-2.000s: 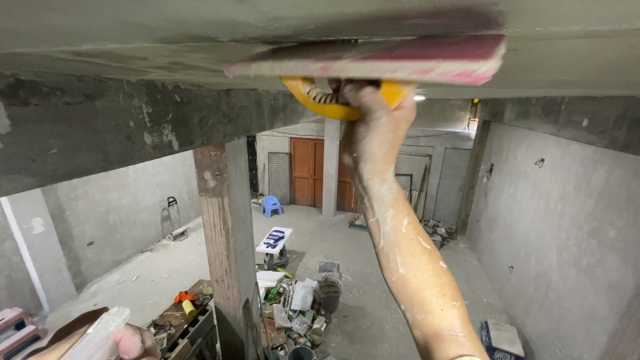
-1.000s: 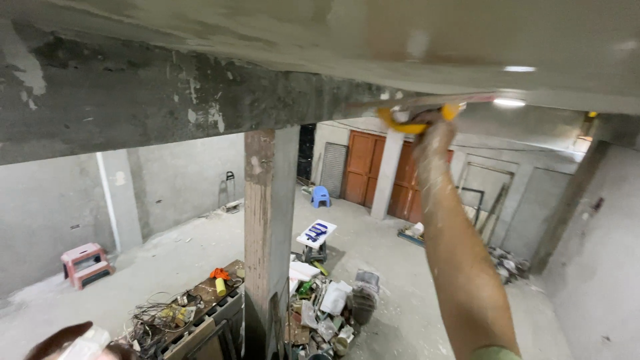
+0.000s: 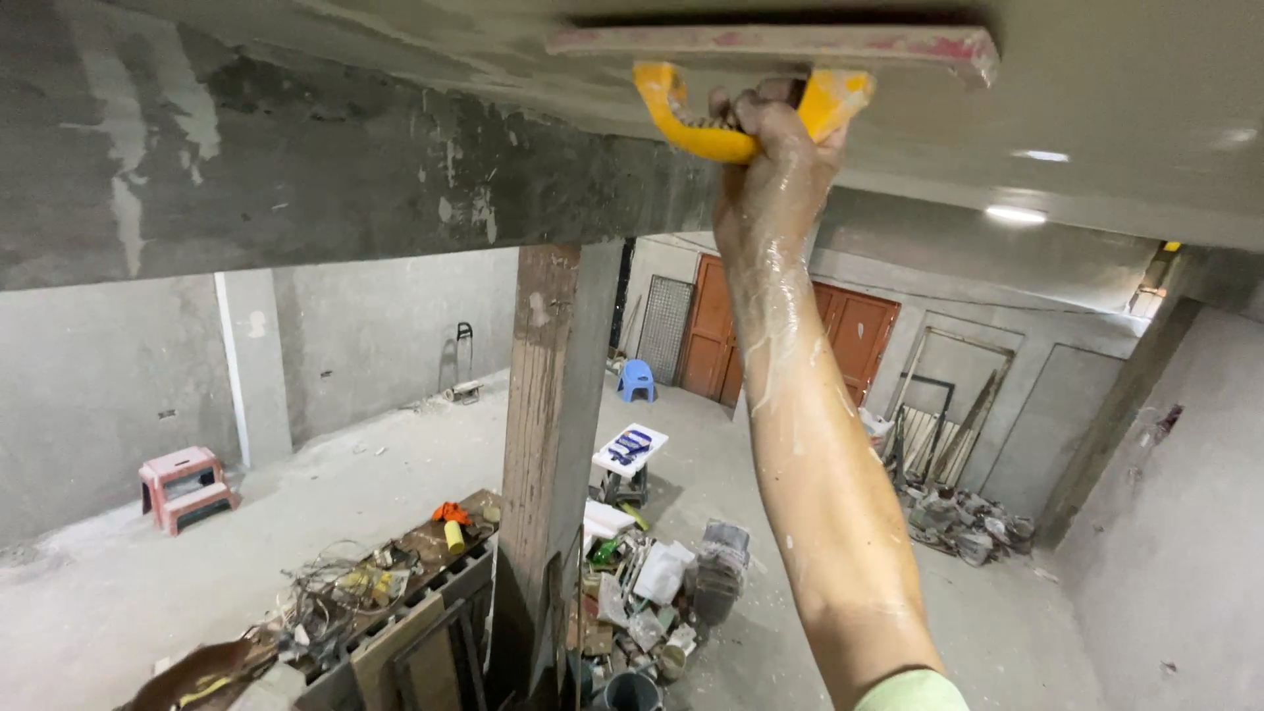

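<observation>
My right hand (image 3: 780,128) is raised overhead, its fingers closed around the yellow plastic handle of a plastering float (image 3: 780,44). The float has a long, pale board with pink-red patches, held up close against the smooth, damp-looking ceiling (image 3: 1086,89); whether its whole face touches cannot be told. Wet whitish plaster or putty streaks run down my wrist and forearm. Left of the float, a dark grey concrete beam (image 3: 326,158) with pale drips spans below the ceiling. My left hand is out of view.
A wood-faced concrete column (image 3: 543,395) stands under the beam. Far below are a cluttered workbench (image 3: 425,553), a rubble heap (image 3: 642,592), a pink step stool (image 3: 188,484), a blue plastic stool (image 3: 637,379) and brown doors (image 3: 859,331). A lit lamp (image 3: 1015,214) is on the ceiling.
My right hand with the float went farther off along the ceiling, then came back nearer. My left hand, at the lower left earlier, has left the view.
</observation>
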